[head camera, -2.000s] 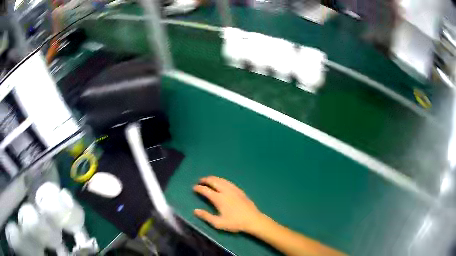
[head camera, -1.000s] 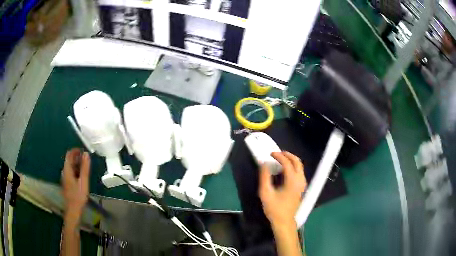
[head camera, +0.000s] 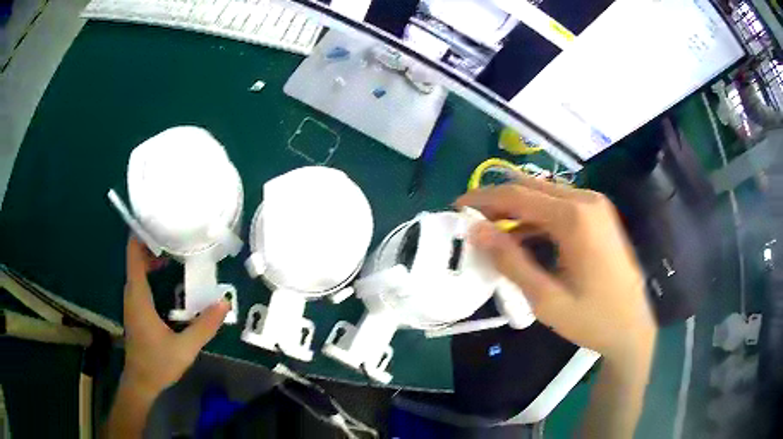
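Observation:
Three white cameras stand in a row at the bench's front edge: the left camera (head camera: 185, 193), the middle camera (head camera: 313, 231) and the right camera (head camera: 429, 279). My left hand (head camera: 163, 343) grips the left camera low down, thumb on its bracket foot, other fingers partly hidden behind it. My right hand (head camera: 571, 266) is on the right camera's head, thumb and fingers at its upper right side. That head is tilted and shows dark slots. A bit of yellow shows at my right fingers; I cannot tell whether they hold it.
A monitor (head camera: 652, 69) and keyboard (head camera: 215, 26) stand at the back. A grey plate (head camera: 369, 90) bears small bits. The yellow tape roll (head camera: 489, 171) is behind my right hand. A blurred black printer (head camera: 670, 223) and white strip (head camera: 558, 386) are at right. Cables (head camera: 326, 403) hang in front.
My view has moved closer to the cameras. My right hand has left the mouse and come onto the right camera, whose head has turned. My left hand has moved onto the left camera's bracket.

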